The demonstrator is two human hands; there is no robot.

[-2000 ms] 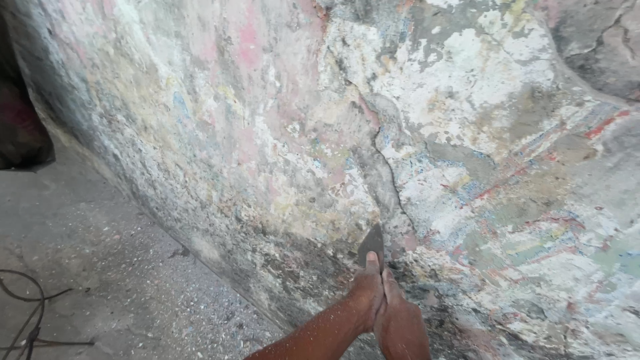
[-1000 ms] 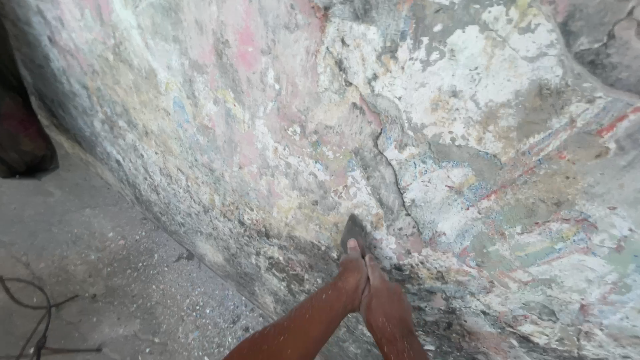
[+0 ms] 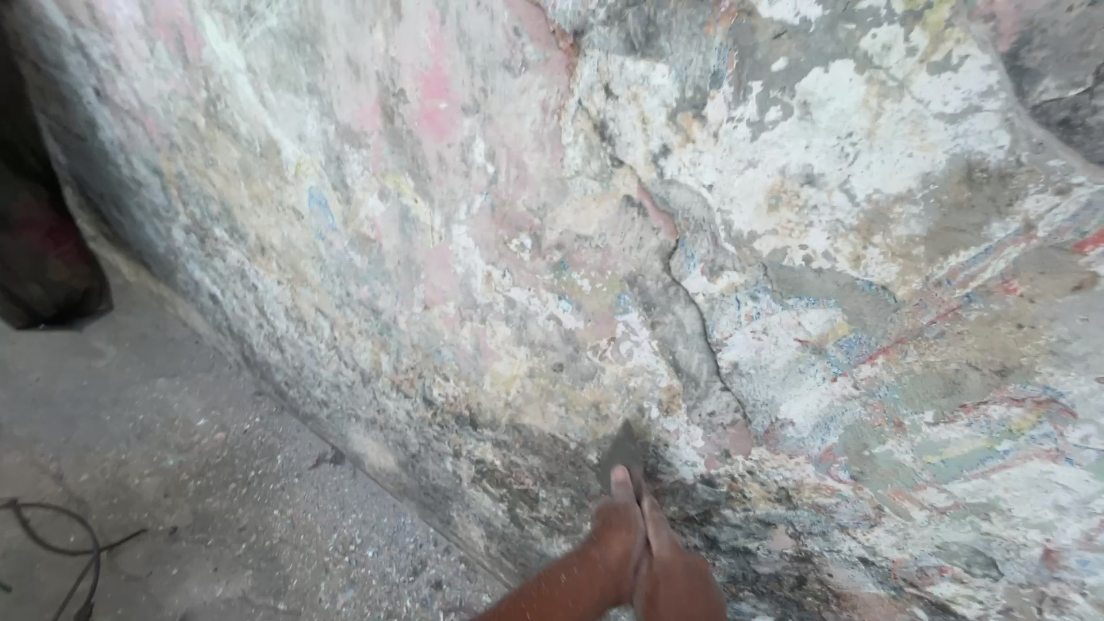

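A pointed flat metal blade, apparently a trowel (image 3: 624,453), lies with its tip against the wall (image 3: 535,319) of worn, peeling paint and plaster. My left hand (image 3: 617,539) grips it from the left, its thumb on the blade. Pressed against that hand is my right hand (image 3: 674,565), its fingers alongside the tool's lower part. The handle is hidden between the hands. Up and to the right of the blade, a jagged crack (image 3: 711,349) runs down through the plaster. Dark, rough patches surround the hands.
The grey floor (image 3: 250,509) at lower left is strewn with pale chips and dust. A dark cable or rod (image 3: 93,548) curls at the left edge. A dark, bulky object (image 3: 52,267) stands beside the wall at the far left.
Both hands and the blade have moved left along the wall, farther from the lower end of the crack, and stay pressed together on the tool.
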